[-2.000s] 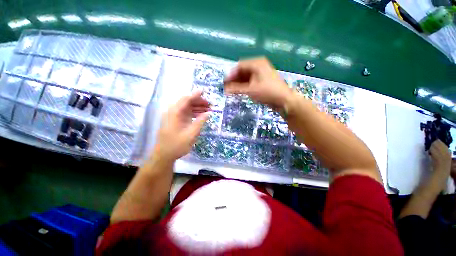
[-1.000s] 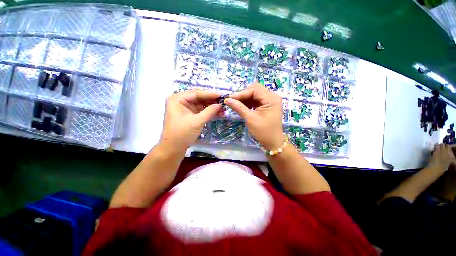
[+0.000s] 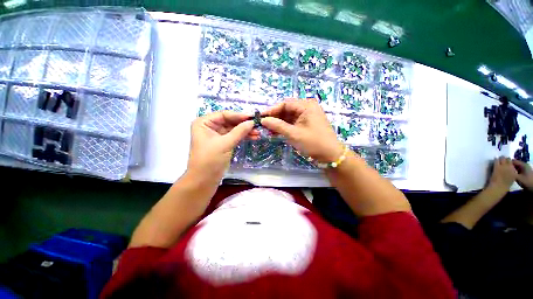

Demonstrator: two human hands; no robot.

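Observation:
My left hand point(image 3: 216, 137) and my right hand point(image 3: 304, 128) meet above the right compartment tray point(image 3: 248, 96). Between their fingertips is a small dark piece point(image 3: 257, 120), gripped from both sides; the fingers partly hide it, and I cannot tell whether a circuit board is in it. The right tray is clear plastic, its cells full of green-silver circuit boards point(image 3: 315, 61). The left compartment tray point(image 3: 111, 99) is clear textured plastic, with black housings point(image 3: 52, 145) in two of its cells.
A green conveyor belt point(image 3: 327, 29) runs beyond the trays, with two small units point(image 3: 393, 41) on it. At the right, a person's hands point(image 3: 504, 173) are by a heap of black parts point(image 3: 502, 122) on a white board point(image 3: 467, 137). Blue bins point(image 3: 76, 257) are below left.
Both hands were apart and blurred over the tray two seconds ago; they then came together at a small dark piece. Since then they have barely moved. The belt units sit slightly further right in view.

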